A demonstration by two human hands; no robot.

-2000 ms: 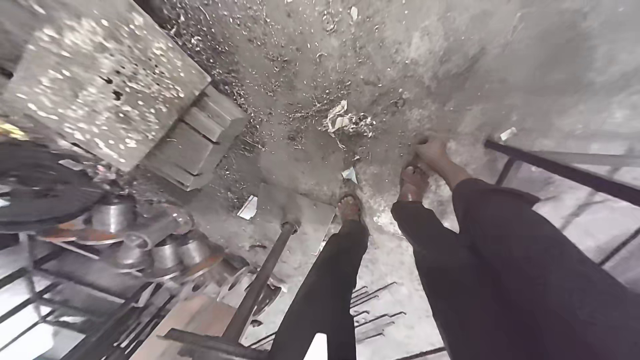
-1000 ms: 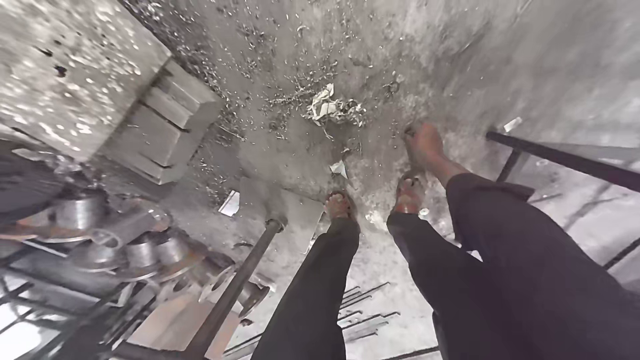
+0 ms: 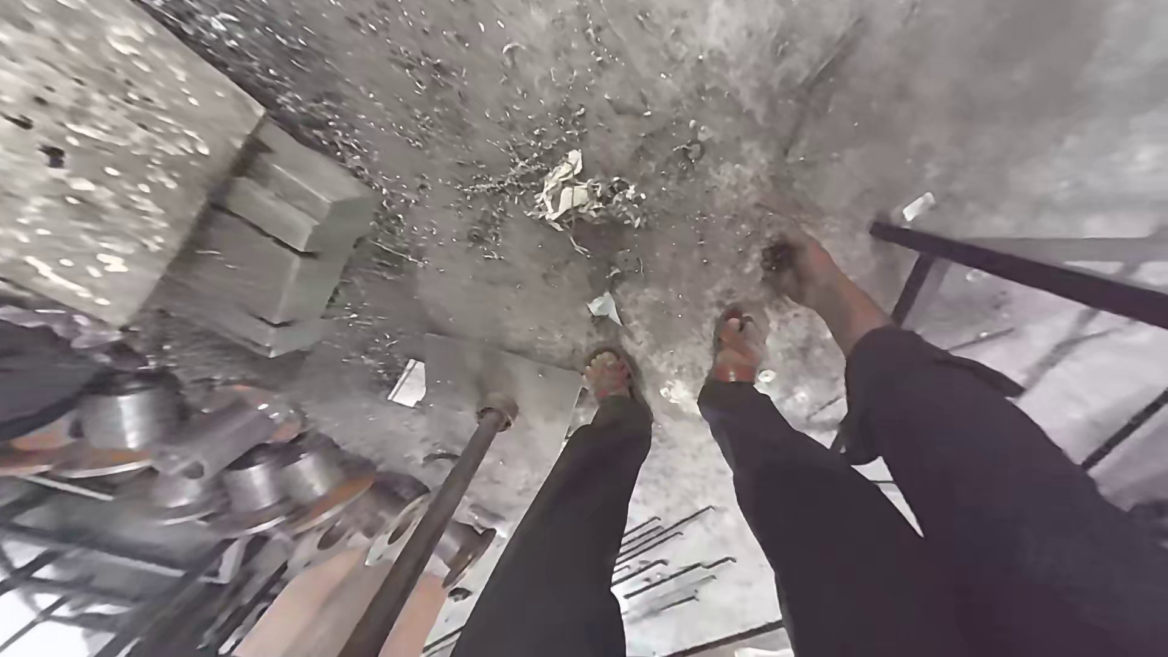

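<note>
Neither my left hand nor my right hand is in view. Two legs in dark trousers come up from the lower edge, with feet at the left (image 3: 609, 372) and in the middle (image 3: 737, 347) on the concrete floor. A sleeve-like dark cloth with what looks like a bare hand or foot (image 3: 808, 269) reaches in from the right; which one it is, I cannot tell. A dark metal rod (image 3: 438, 520) slants up to a round end left of the legs.
Flanged metal parts (image 3: 132, 411) lie in a group at the left. Above them stands a chip-covered machine block (image 3: 119, 155). Metal shavings and a crumpled scrap (image 3: 570, 193) litter the floor. A dark metal frame (image 3: 1022, 269) is at the right; thin rods (image 3: 671, 570) lie low.
The view has shifted somewhat, and the machine block now sits farther toward the upper left than two seconds ago. No hand has come into view, and nothing has plainly been taken or let go.
</note>
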